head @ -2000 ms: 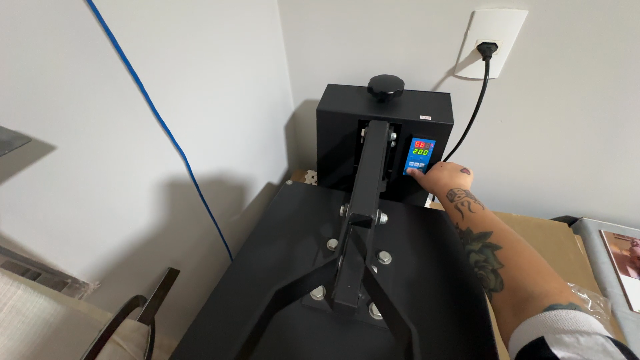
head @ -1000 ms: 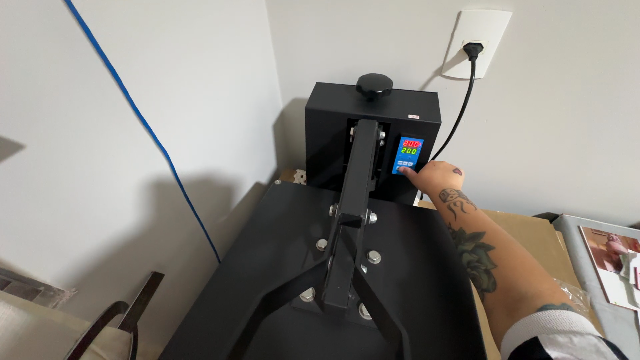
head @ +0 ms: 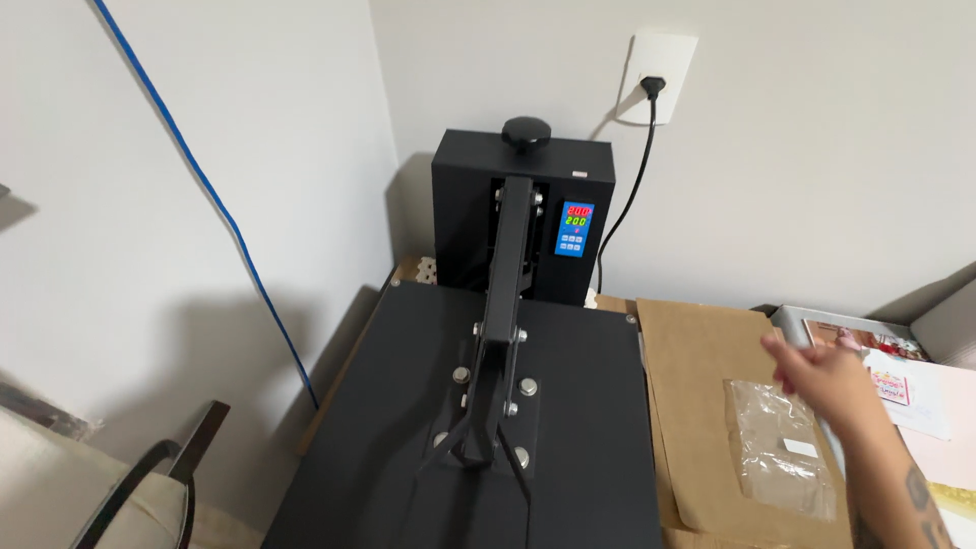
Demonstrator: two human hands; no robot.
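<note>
A black heat press (head: 579,358) fills the middle of the head view, its wide upper plate low in front and its lever arm (head: 509,267) running back to the rear housing. On that housing a blue digital control panel (head: 574,229) is lit, with red digits above green ones, both reading 200. A round black knob (head: 526,133) tops the housing. My right hand (head: 823,374) is in the air at the right, away from the press, over the edge of brown cardboard (head: 701,381); it appears to hold nothing, with the fingers partly curled and blurred. My left hand is out of view.
A clear plastic bag (head: 778,457) lies on the cardboard. Right of it are a grey box (head: 797,320) and printed papers (head: 926,396). A black power cord (head: 637,183) runs to a wall outlet (head: 667,57). A blue cable (head: 229,217) hangs at the left wall, above a chair (head: 145,503).
My right hand has left the control panel, where a finger touched the buttons, and moved right over the cardboard. The red digits went from another reading to 200.
</note>
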